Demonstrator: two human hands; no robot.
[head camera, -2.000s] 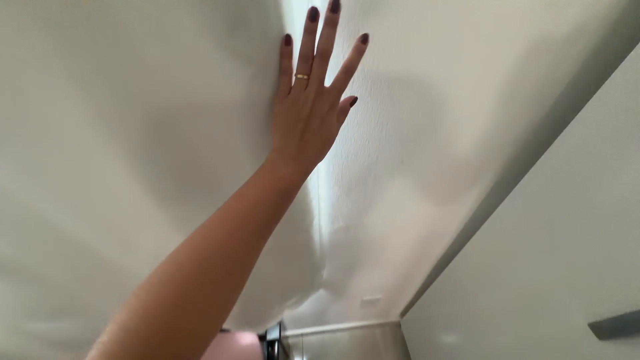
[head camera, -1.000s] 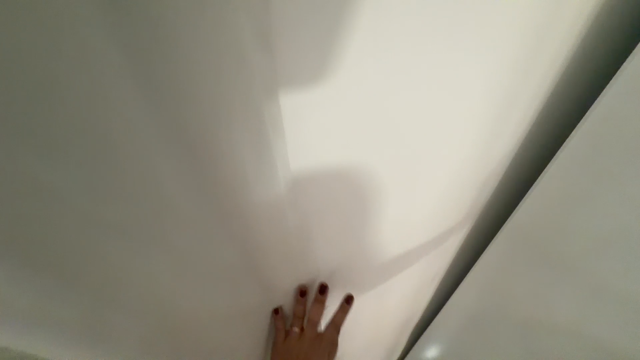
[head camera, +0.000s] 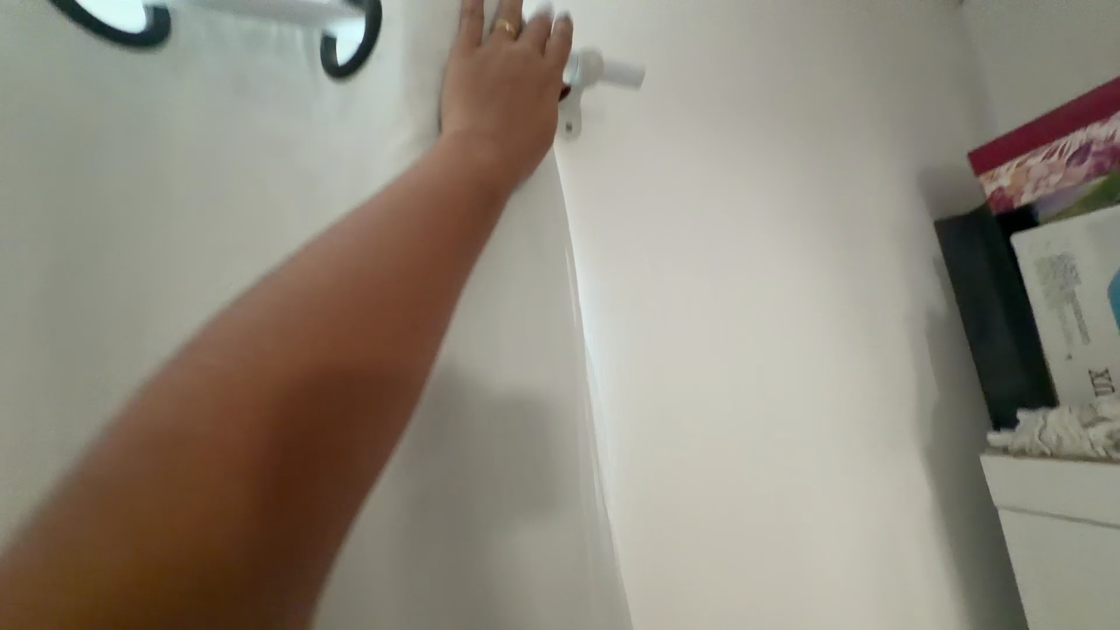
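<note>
My left hand (head camera: 503, 83), with a ring on one finger, reaches up to the top edge of a white curtain (head camera: 219, 201), beside the wall. It covers the place next to a white curtain rod bracket (head camera: 570, 114), and the rod's end (head camera: 623, 74) sticks out to its right. Some fingertips are cut off by the frame or blurred, so whether the hand grips the cloth cannot be told. Dark curtain rings (head camera: 352, 52) show at the upper left, by a white rod (head camera: 271, 9). My right hand is out of view.
A pale wall (head camera: 752, 306) runs down the middle, with a thin line of light along the curtain's side edge. At the right, a white cabinet or box (head camera: 1050, 560) bears a black case (head camera: 989, 315), a printed white box (head camera: 1072, 297), some pale crumpled material (head camera: 1063, 430) and a red-edged patterned item (head camera: 1050, 149).
The view has shifted greatly. The rod, bracket and rings, not seen in the earlier frames, now show. My left hand, low in view one second ago, is at the top by the bracket.
</note>
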